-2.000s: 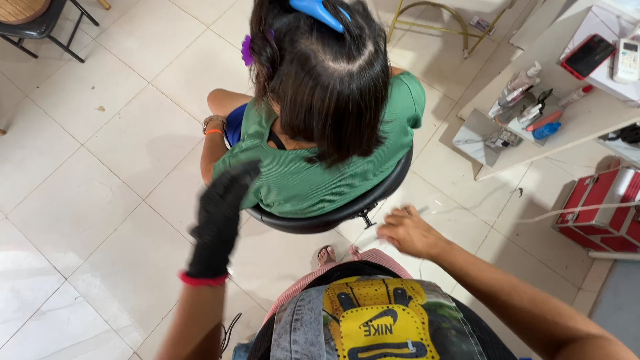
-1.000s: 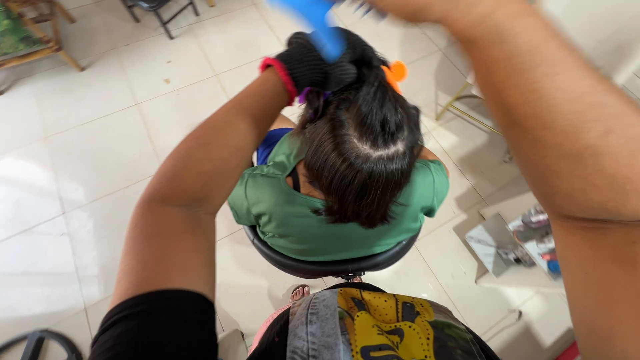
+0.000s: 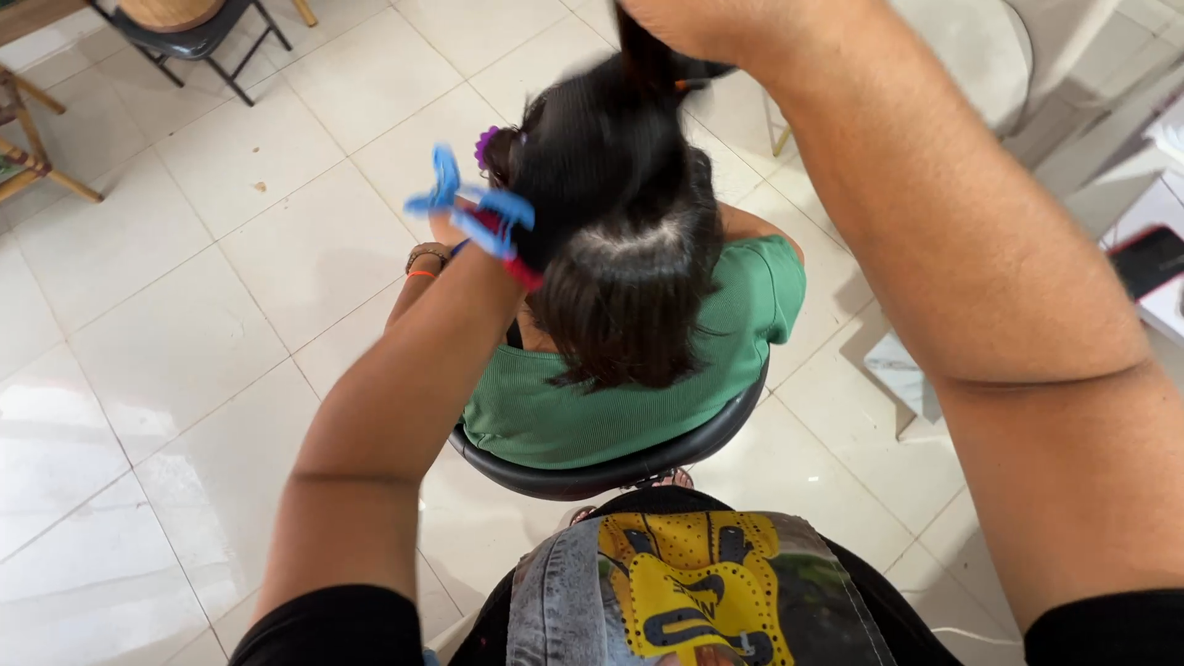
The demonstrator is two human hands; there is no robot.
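A person in a green top (image 3: pixel 592 416) sits on a black-backed chair, turned away from me. My left hand (image 3: pixel 583 176), in a black glove with a red cuff, lies against the dark hair on top of the head; its fingers blend into the hair. A blue hair clip (image 3: pixel 472 203) hangs at the glove's wrist. My right hand (image 3: pixel 680 23), bare and cut off by the top edge, grips a raised section of hair (image 3: pixel 643 51). A purple hair clip (image 3: pixel 486 148) sits at the left of the head. Loose hair (image 3: pixel 620 324) falls behind below a parting.
A dark chair (image 3: pixel 199 42) and a rattan piece of furniture (image 3: pixel 28 148) stand at the upper left. A round pale stool (image 3: pixel 971 55) is at the upper right. At the right edge, a phone (image 3: pixel 1152 264) lies on a shelf unit beside a marbled box (image 3: pixel 902 370).
Two seconds ago both hands were lower, apart from the head, and the blue clip was in the hair. Now the clip is at my left wrist and my right hand holds raised hair.
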